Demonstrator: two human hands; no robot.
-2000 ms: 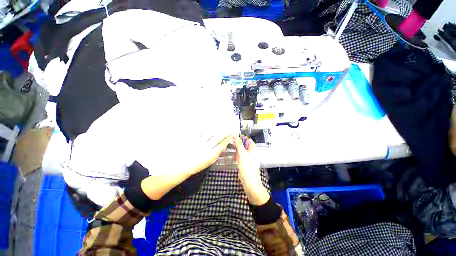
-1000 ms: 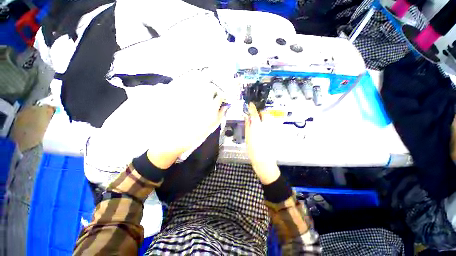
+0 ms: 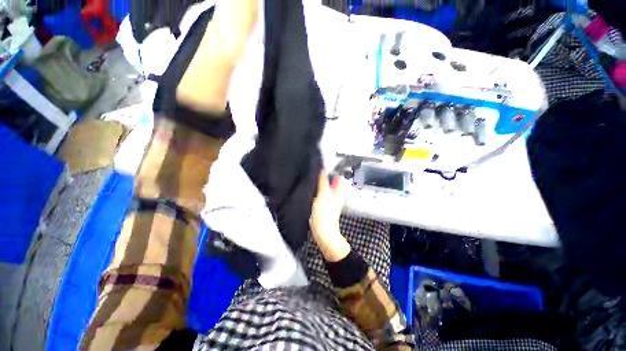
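The white garment (image 3: 254,212) with a long black panel (image 3: 292,123) hangs, raised, from the top edge down past the front of the machine table. My left hand (image 3: 219,51) is lifted high beside it; its fingers are cut off by the top edge. My right hand (image 3: 327,216) is low against the black panel at the table's front edge. A small pink-red spot shows at its fingertips; what it is cannot be told. The overlock machine (image 3: 473,79) stands to the right, its dark needle area (image 3: 392,127) beyond my right hand.
The white machine table (image 3: 480,212) extends right. A blue crate (image 3: 484,277) with cloth stands below it. Black cloth (image 3: 576,171) hangs at the right. Blue material (image 3: 82,250) and a brown piece (image 3: 91,145) lie left. Pink cones (image 3: 596,29) are at the top right.
My left hand has risen up and left, and the garment is pulled up off the table. My right hand has moved from the needle area down and left to the table's front edge. The view has shifted.
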